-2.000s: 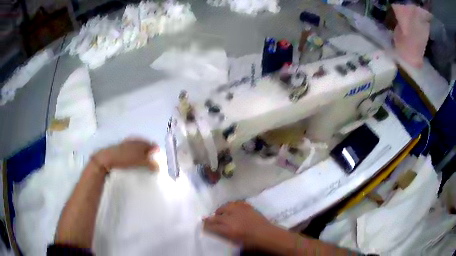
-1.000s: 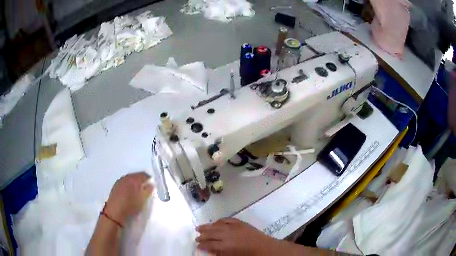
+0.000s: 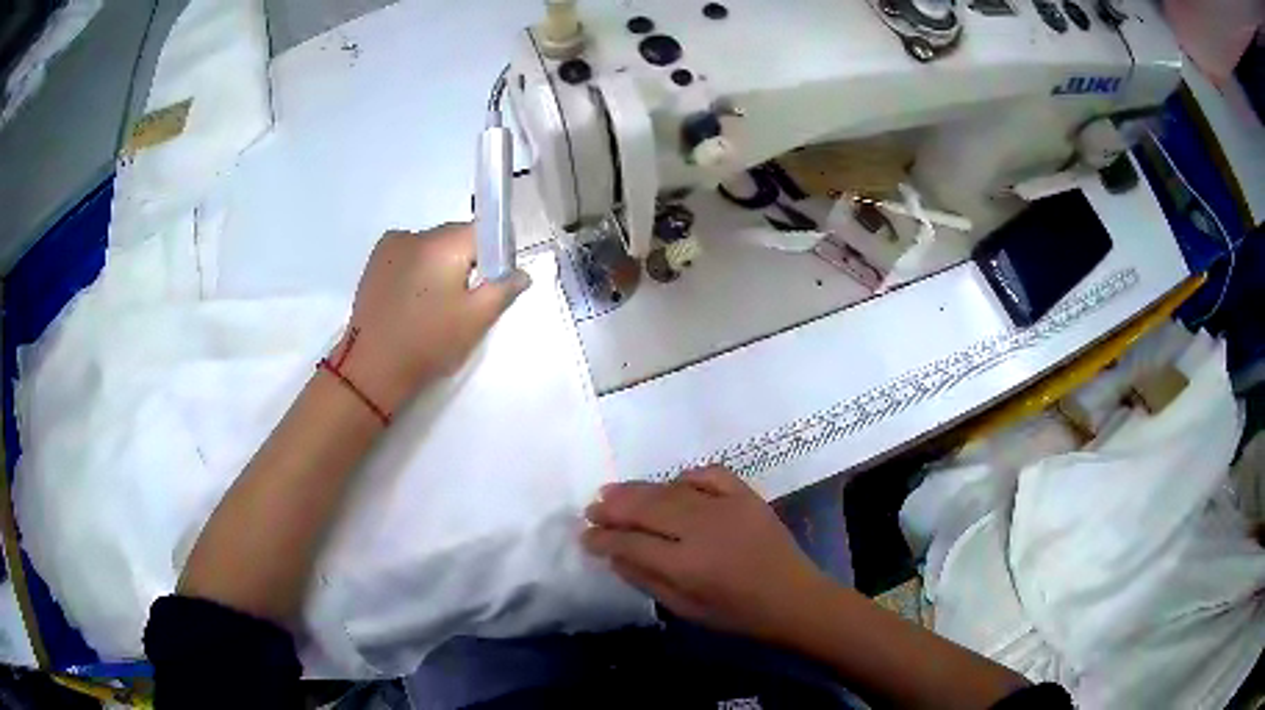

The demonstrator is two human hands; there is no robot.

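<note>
A white fabric panel [image 3: 486, 430] lies in front of the cream sewing machine [image 3: 819, 70], its straight right edge running from beside the presser foot area [image 3: 604, 271] down to the table's front edge. My left hand [image 3: 430, 298] lies on the panel's upper part, left of the needle area, fingertips beside the slim pale bar [image 3: 494, 201]. My right hand [image 3: 694, 534] pinches the panel's edge near the table front, the edge between thumb and fingers. The needle tip itself cannot be made out.
Black-handled snips [image 3: 763, 194] and fabric scraps [image 3: 888, 243] lie under the machine arm. A black phone [image 3: 1043, 257] lies at the right, behind the printed ruler [image 3: 916, 395]. White cloth is heaped at lower right [image 3: 1124, 513] and at left [image 3: 111, 416]. A tan tag [image 3: 157, 128] sits on white cloth.
The view has tipped down and closer, so the machine appears higher. My left hand has gone from a raised, curled pose to lying flatter on the panel. My right hand still holds the edge.
</note>
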